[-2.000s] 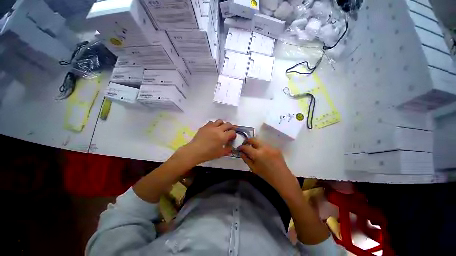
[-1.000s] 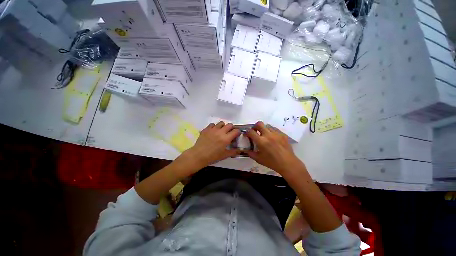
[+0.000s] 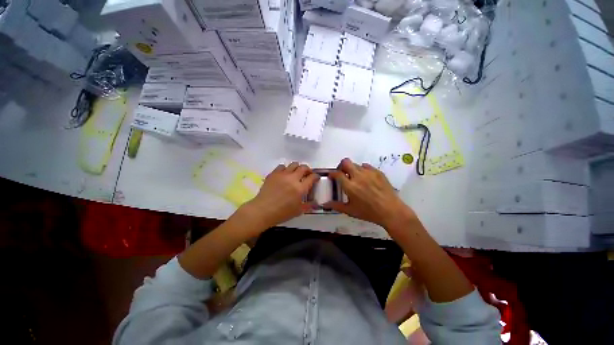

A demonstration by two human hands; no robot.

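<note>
My left hand [image 3: 288, 191] and my right hand [image 3: 364, 192] hold an open box base [image 3: 326, 208] between them at the table's front edge. A small white block [image 3: 325, 189] shows in its recess between my fingertips, with dark strips at both sides. My fingers hide much of the base. A white retail box [image 3: 393, 165] with a gold dot lies just beyond my right hand. A thin black strap [image 3: 423, 145] lies on the table to its right.
Tall finished-box stacks [image 3: 202, 64] stand left of centre. Smaller white boxes [image 3: 307, 118] stand in the middle. A clear bag with wrapped white units [image 3: 435, 30] lies at the back. A box wall [image 3: 532, 195] stands at right. Yellow outlines [image 3: 229, 178] mark the tabletop.
My right hand has moved up along the right side of the base, and both hands now grip its sides. The white block shows more squarely between them. The view has shifted slightly.
</note>
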